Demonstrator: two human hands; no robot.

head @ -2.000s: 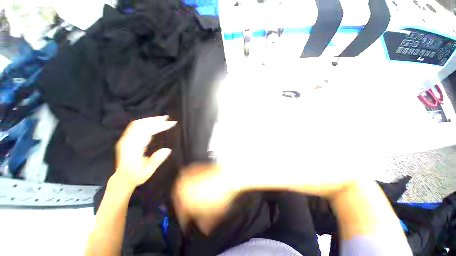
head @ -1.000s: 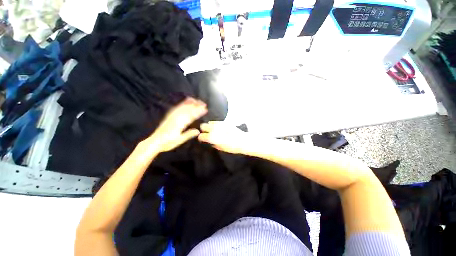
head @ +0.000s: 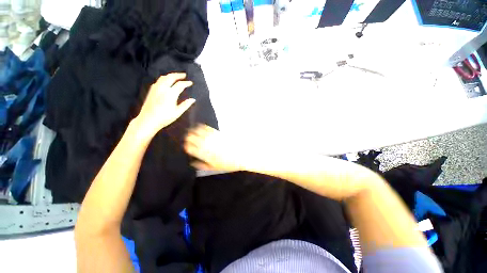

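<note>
A large black cloth (head: 96, 106) lies heaped at the left of the sewing machine bed (head: 256, 106) and runs down over the lap. My left hand (head: 164, 104) lies flat on the cloth with its fingers spread, holding nothing. My right hand (head: 205, 148) is on the cloth's right part near the bed's front edge, slightly blurred. Its fingers are bent and point left; whether they pinch the cloth cannot be told. The presser foot and needle area (head: 269, 49) is above and to the right of both hands, with no cloth under it.
A small dark tool (head: 311, 75) lies on the bed. Red-handled scissors (head: 468, 68) are at the far right, below the control panel (head: 453, 13). Blue cloth pieces (head: 21, 122) are at left, above a perforated grey rail (head: 37, 217). Black pieces (head: 459, 213) lie at lower right.
My left hand has moved up and left, away from my right hand. My right hand has moved slightly down and left. The cloth beneath them now lies flatter and straighter along the bed.
</note>
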